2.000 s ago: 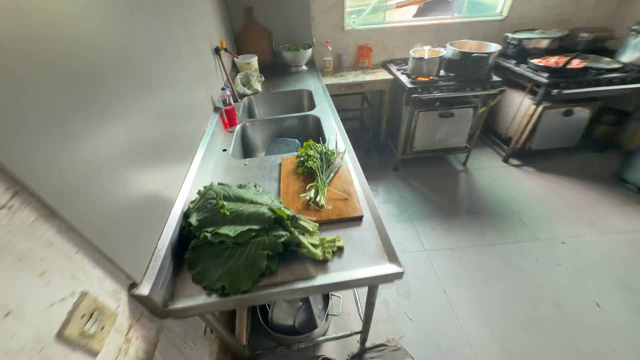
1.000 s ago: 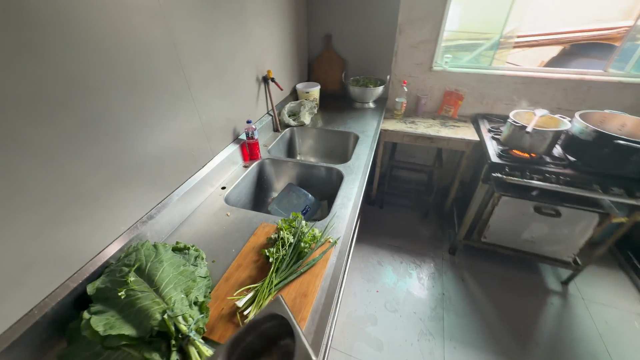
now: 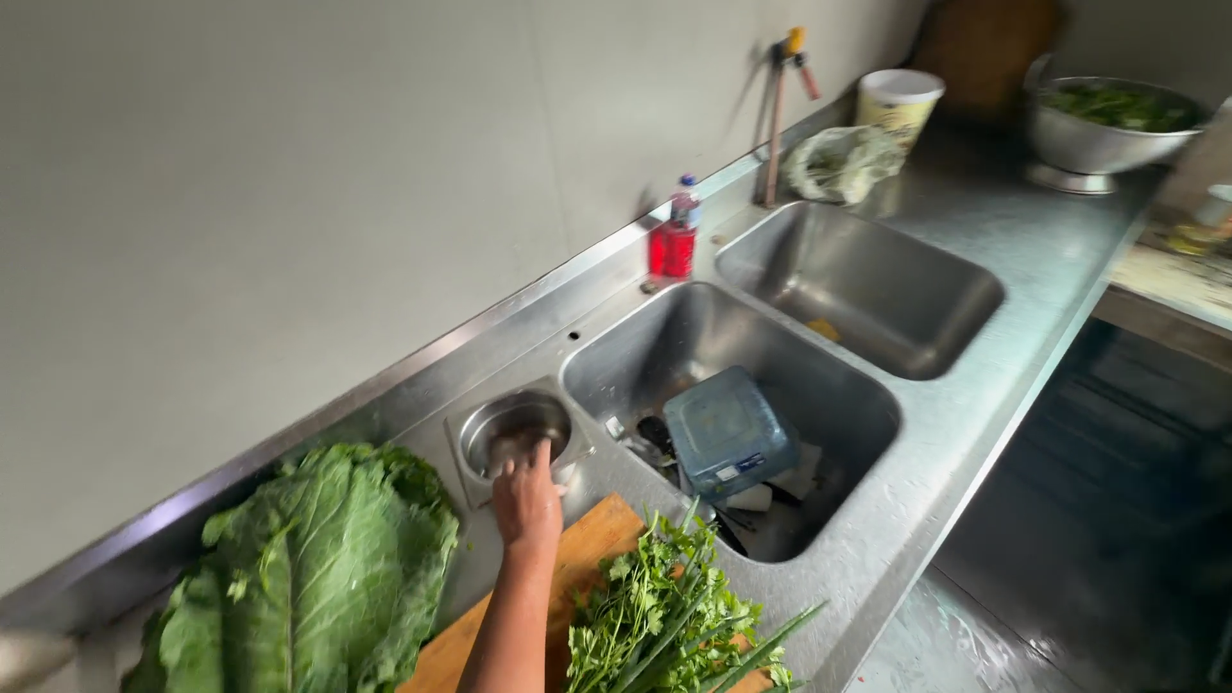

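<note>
My left hand [image 3: 529,486] is at the near rim of a square-rimmed metal container with a round well [image 3: 515,433], its fingers over the edge. The container rests on the steel counter beside the nearer sink. Large leafy greens [image 3: 318,568] lie left of my forearm. Under and beside the forearm is a wooden cutting board [image 3: 592,539], with a bunch of parsley-like herbs [image 3: 654,587] and green onions [image 3: 770,645] on it. My right hand is not in view.
The nearer steel sink [image 3: 847,423] holds a bluish plastic container [image 3: 727,433] and utensils. Behind are a second sink [image 3: 895,298], a bottle of red liquid [image 3: 681,236], a tap [image 3: 775,125], a plastic bag [image 3: 842,164], a tub [image 3: 900,106] and a colander of greens [image 3: 1107,140].
The metal container, over the cutting board's near part in the frame before, is now beside the sink with my left hand at it. The view has moved closer to the sinks.
</note>
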